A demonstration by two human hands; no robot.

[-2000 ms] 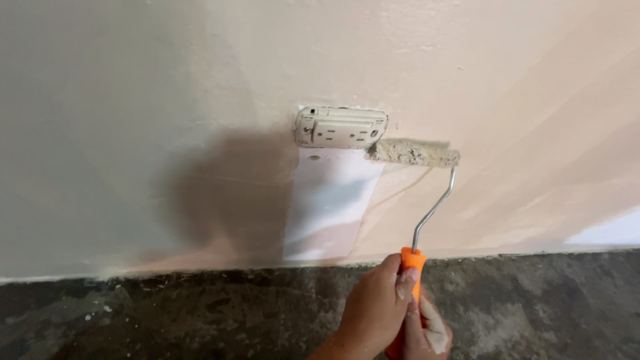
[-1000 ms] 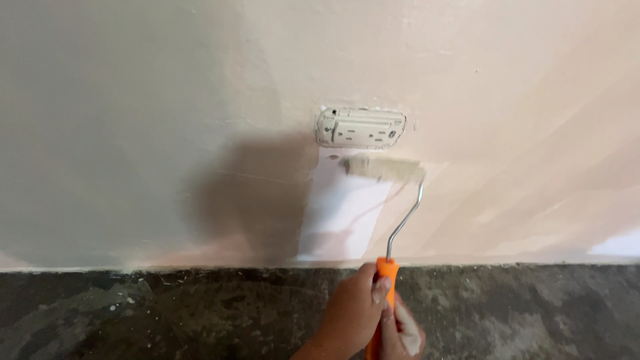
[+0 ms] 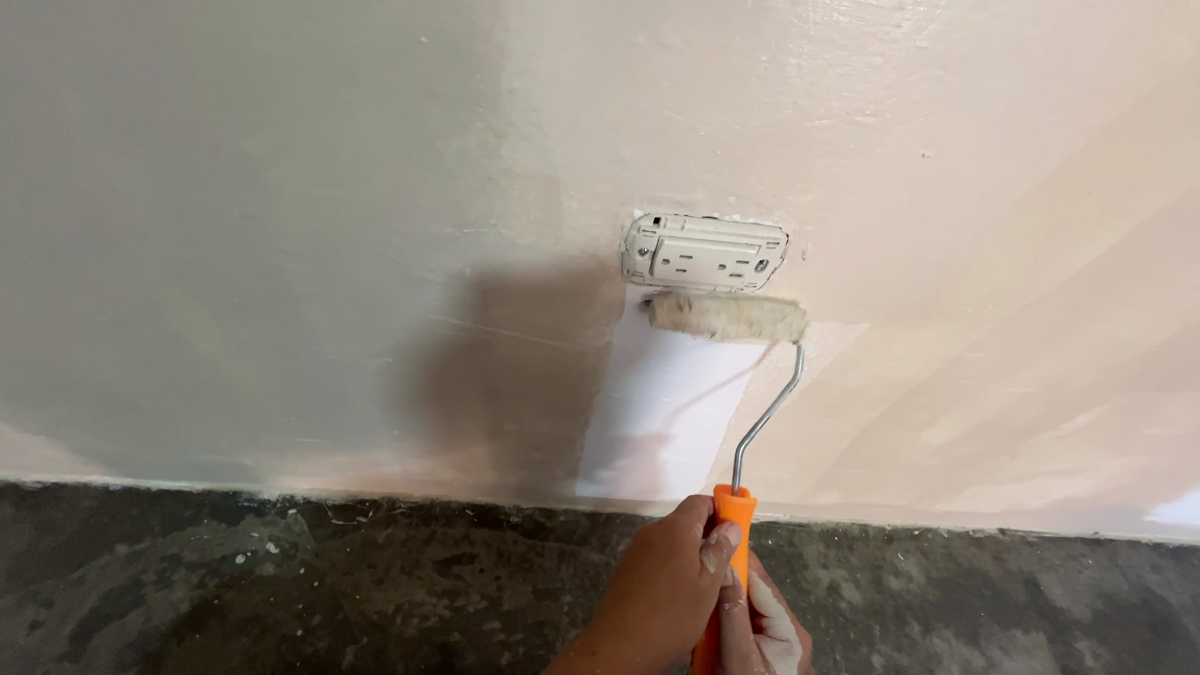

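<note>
Both of my hands grip the orange handle of a small paint roller (image 3: 727,317). My left hand (image 3: 661,581) is around the upper part of the handle, and my right hand (image 3: 764,619), smeared with pale paint, holds it lower down. From the handle (image 3: 735,516) a bent metal rod runs up to the fuzzy roller sleeve, which lies level against the wall. Just above the sleeve is a white wall outlet (image 3: 705,251) without a cover plate. Below it a white patch (image 3: 656,412) shows on the pinkish wall, partly in shadow.
The painted wall (image 3: 891,234) fills most of the view, greyer at the left. A dark, stained concrete floor (image 3: 375,581) with pale paint specks meets it along the bottom. Another white patch (image 3: 1177,509) lies low at the right edge.
The roller sleeve has moved left from beside the outlet's lower right corner to directly beneath the outlet, over the top of the white patch. Both hands have kept their grip on the handle.
</note>
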